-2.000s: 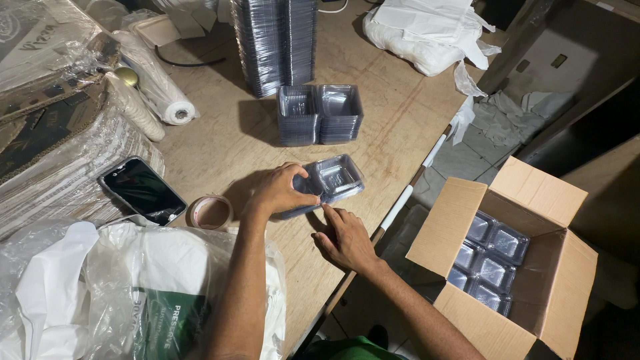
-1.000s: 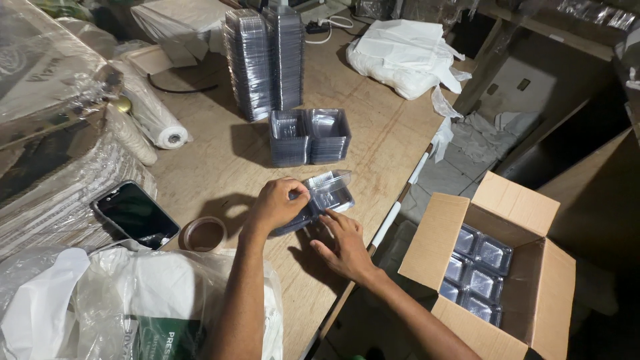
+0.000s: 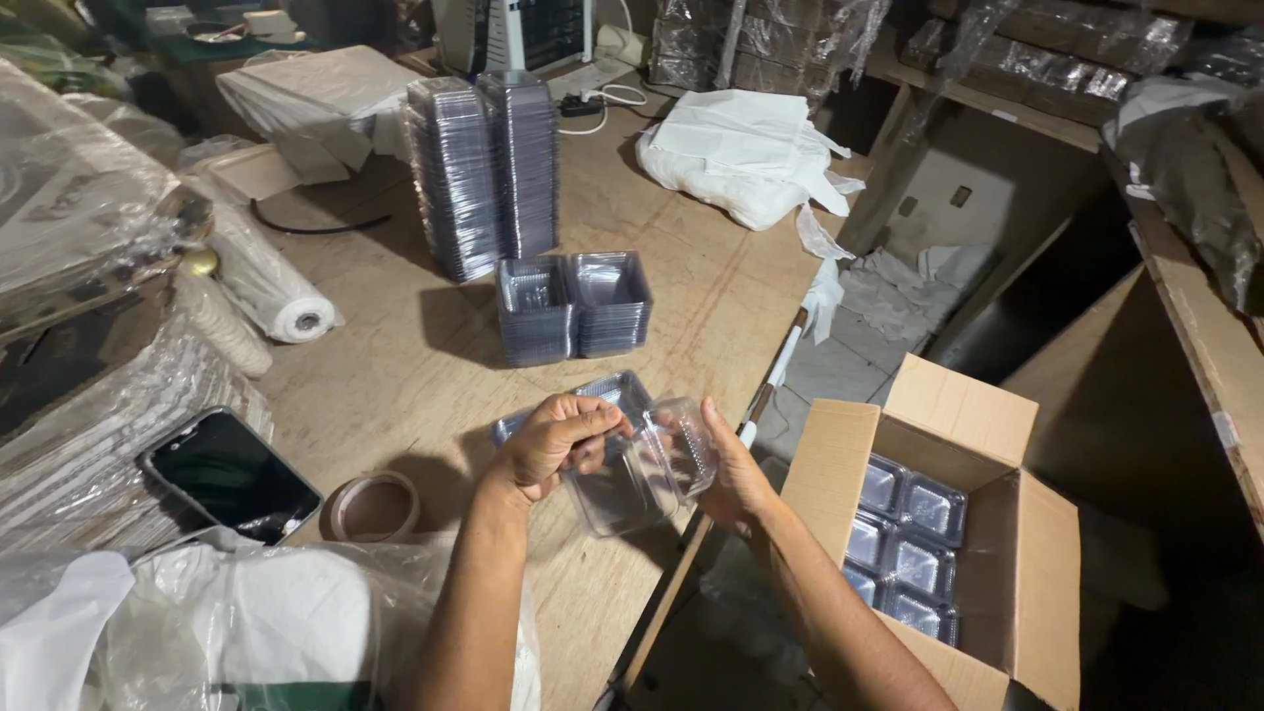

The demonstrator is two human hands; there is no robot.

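Note:
Between my hands is a clear hinged plastic container (image 3: 617, 491), opened out and tilted over the plywood table. My left hand (image 3: 555, 444) pinches near its upper left edge with curled fingers. Against the container's right side rests my right hand (image 3: 731, 474), its fingers partly seen through the clear plastic. Just behind, partly hidden by my left hand, a low group of clear containers (image 3: 614, 387) lies on the table. Beyond it stands a short double stack of nested containers (image 3: 575, 306), and farther back a tall double stack (image 3: 484, 173).
An open cardboard box (image 3: 1047, 563) holding several clear containers stands at the lower right, past the table edge. On the left are a phone (image 3: 232, 474), a tape roll (image 3: 375, 506) and a plastic film roll (image 3: 276, 286). White plastic bags (image 3: 741, 148) lie at the back.
My hands have moved apart, and an opened-out clear container now shows between them. Earlier both hands were close together over the low containers. The view has tilted up.

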